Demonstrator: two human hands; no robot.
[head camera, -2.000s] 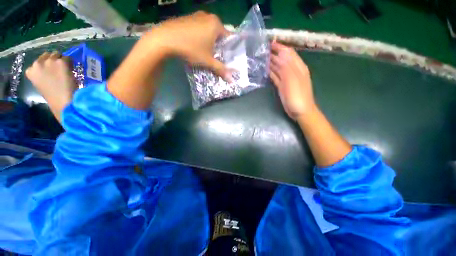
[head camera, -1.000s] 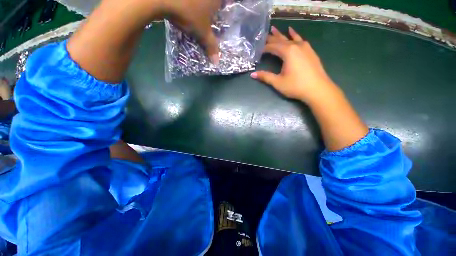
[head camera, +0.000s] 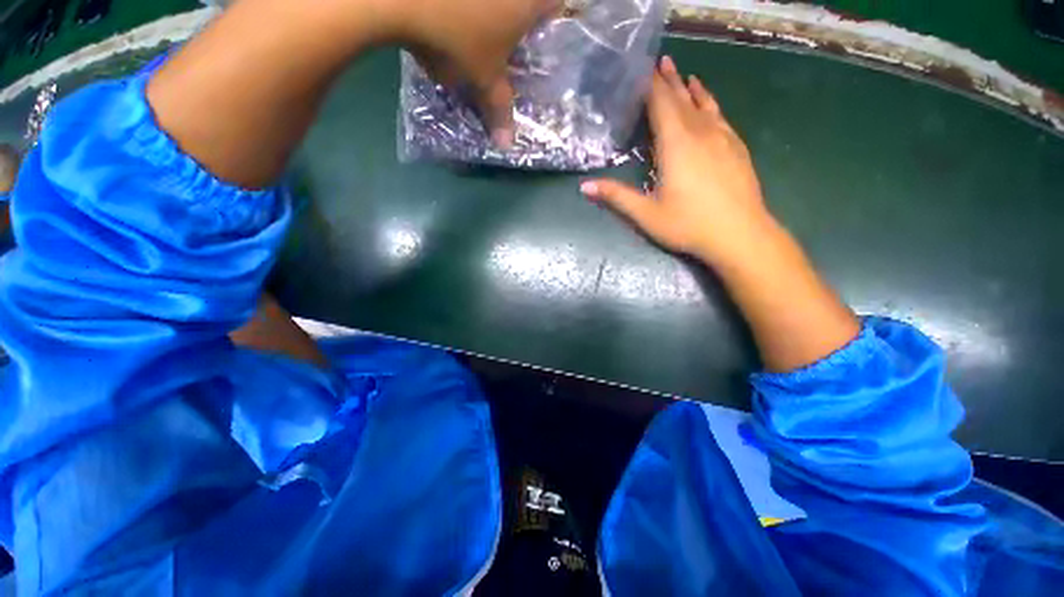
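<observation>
A clear poly bag (head camera: 583, 88) full of small silvery metal inserts is at the top centre, cut off by the picture's top edge. My left hand (head camera: 484, 53) reaches over it from the left and grips it, with the thumb on the near face among the inserts. Its other fingers are hidden. My right hand (head camera: 706, 169) is at the bag's right edge, back up, with thumb and fingers spread and no item visible in it. A few loose inserts (head camera: 650, 177) lie between its thumb and fingers, beside the bag's lower right corner.
The glossy dark-green bench (head camera: 560, 262) bends across the view. A chipped pale edge rail (head camera: 863, 47) runs behind it, with green surface and dark pieces beyond. A silvery strip of pieces (head camera: 42, 111) is at far left. A bare forearm (head camera: 278, 332) shows below my left sleeve, owner unclear.
The view has shifted. The blue bin and neighbouring hand seen at left two seconds ago are out of sight. My right hand has spread beside the bag, and loose inserts now show there.
</observation>
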